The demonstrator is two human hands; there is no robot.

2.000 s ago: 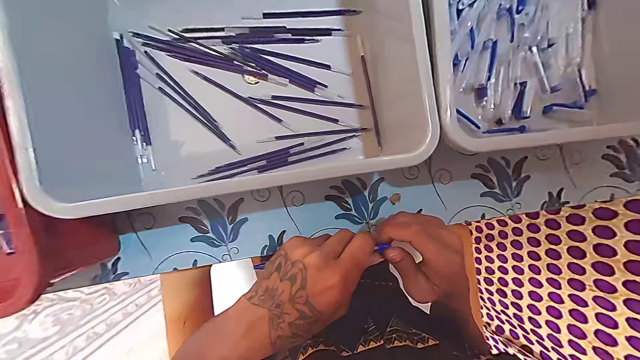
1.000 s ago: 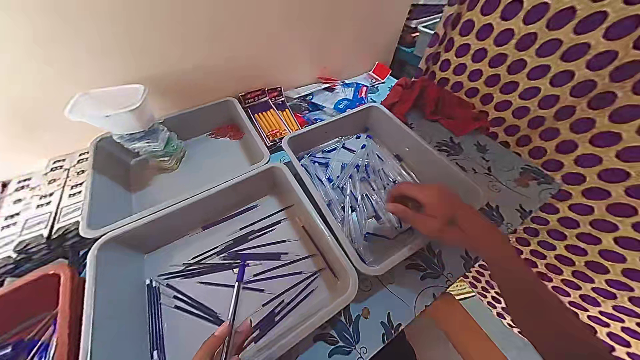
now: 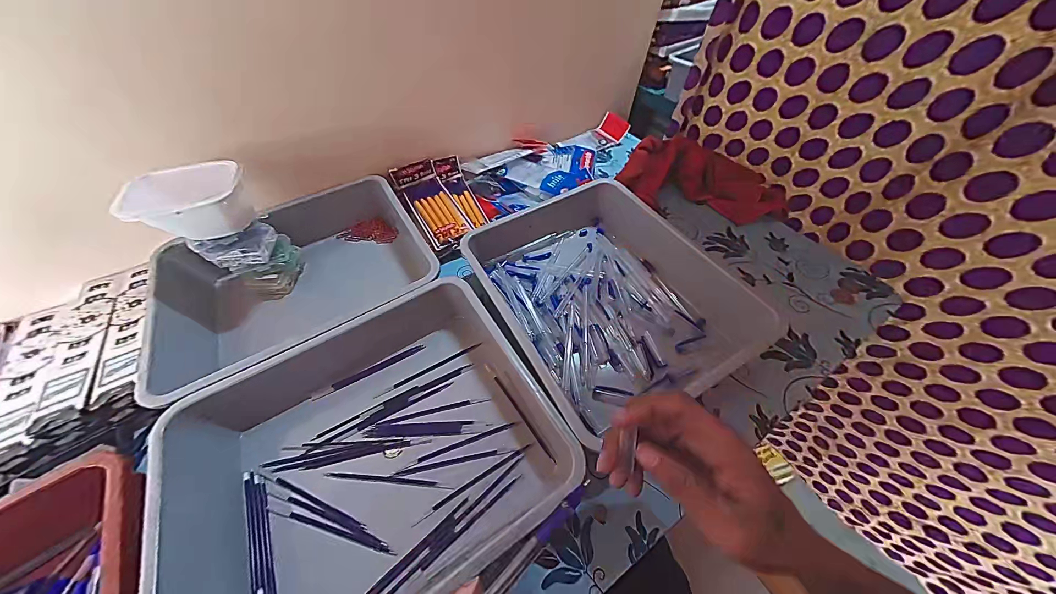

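Observation:
My right hand is at the near corner of the grey tray of clear pen barrels with blue parts. Its fingers are closed on a small clear plastic pen part, blurred. Only a fingertip of my left hand shows at the bottom edge, beside a blurred ballpoint pen with a blue-violet end; more than one clear barrel may be there. That pen crosses the near corner of another grey tray, where dark blue ink refills lie scattered, several of them lined up at the left.
A third grey tray holds plastic packets, a white tub and a small red heap. Packs of yellow pens lie behind. A red bin stands at left, a red cloth at back right. A dotted curtain hangs at right.
My right hand has moved from over the barrel tray to its near corner, with a clear part in its fingers. My left hand and its pen have gone lower, mostly out of view.

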